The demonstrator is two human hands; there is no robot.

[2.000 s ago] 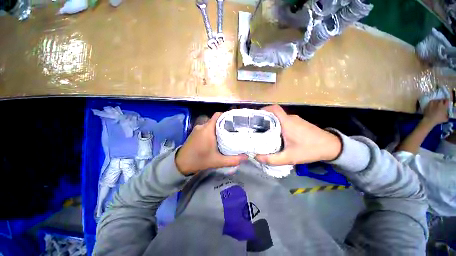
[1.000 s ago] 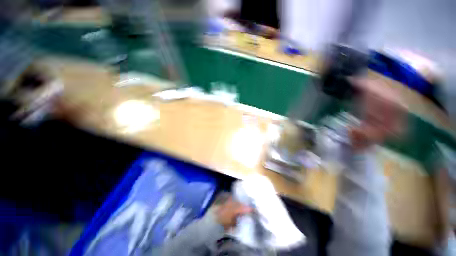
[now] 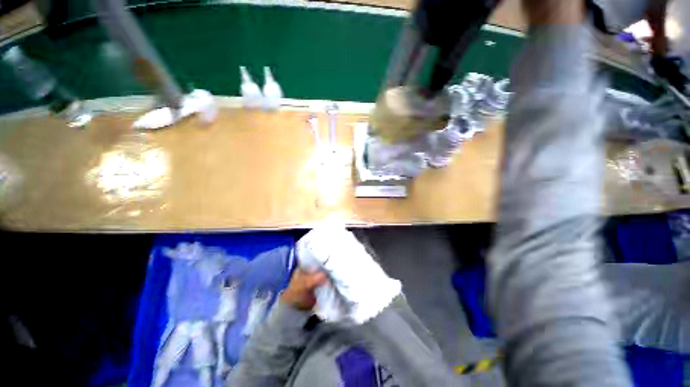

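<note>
My left hand (image 3: 305, 287) holds a white hollow moulded part (image 3: 349, 273) in front of my body, below the bench edge. The part is tilted, with its jagged end to the lower right. My right arm is stretched up over the bench; only the wrist area of my right hand (image 3: 554, 10) shows at the top edge, with the fingers cut off. The tan press block (image 3: 408, 115) hangs under a dark arm. Below it, a grey-white part (image 3: 393, 160) sits at the pale jig (image 3: 380, 190).
Ridged sleeve parts (image 3: 473, 102) cluster right of the press. Two wrenches (image 3: 331, 128) lie left of it. Two pointed white bottles (image 3: 261, 91) stand behind. A blue bin (image 3: 151, 302) with lined, limb-like parts (image 3: 185, 348) is below the bench. A blurred arm (image 3: 147, 60) reaches in at left.
Two seconds ago both my hands held the part. Now my left hand alone holds it, turned on its side. My right arm has risen to the top edge. The view takes in more beyond the bench.
</note>
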